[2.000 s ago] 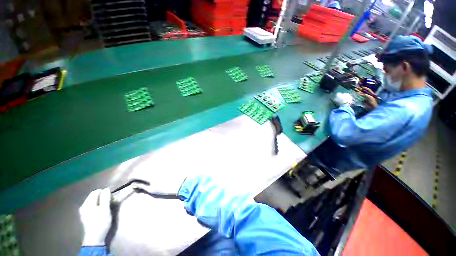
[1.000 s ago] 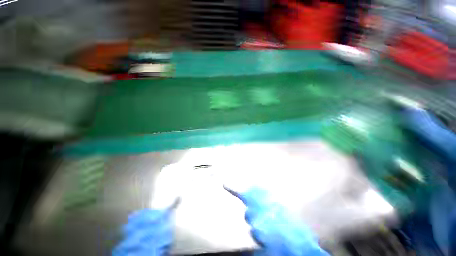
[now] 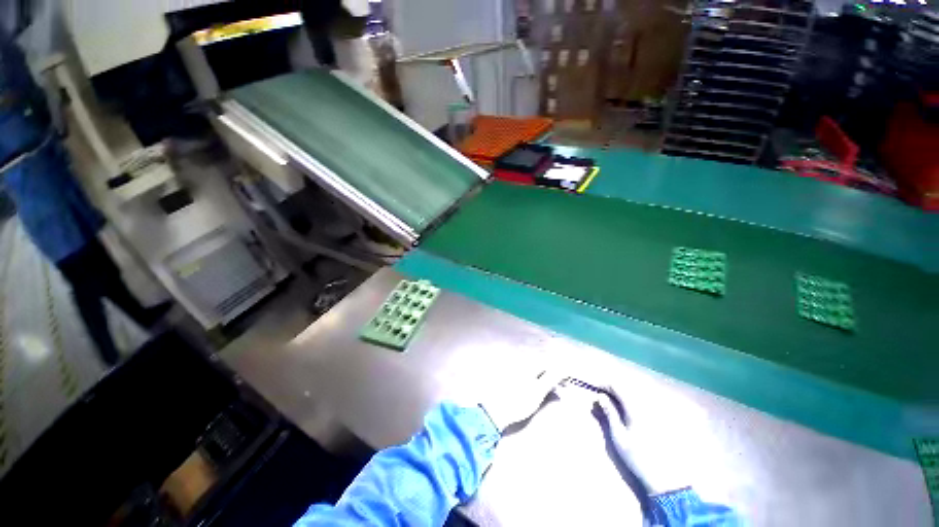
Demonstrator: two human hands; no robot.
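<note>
A short, thin, dark item [image 3: 587, 386] lies between the fingertips of my two gloved hands, low over the shiny metal sheet [image 3: 494, 345]. My left hand [image 3: 522, 401] reaches in from the left, and its white glove almost blends into the glare. My right hand [image 3: 630, 441] comes up from below, with its fingertips at the item's right end. Both hands seem to grip the item, but glare hides the fingers' detail. A light green circuit board panel [image 3: 402, 313] lies flat on the sheet to the left of my hands.
Green panels [image 3: 698, 271] lie spaced on the dark green belt [image 3: 577, 252] beyond the sheet. An inclined conveyor [image 3: 355, 144] comes down at the back left. A black tote [image 3: 113, 432] with dark fixtures and brown cardboard stands at the lower left. A person's legs [image 3: 98, 293] show at far left.
My view has swung left, so the coworker at right has left it and the inclined conveyor and black tote have come in. My hands are close together around the thin dark item.
</note>
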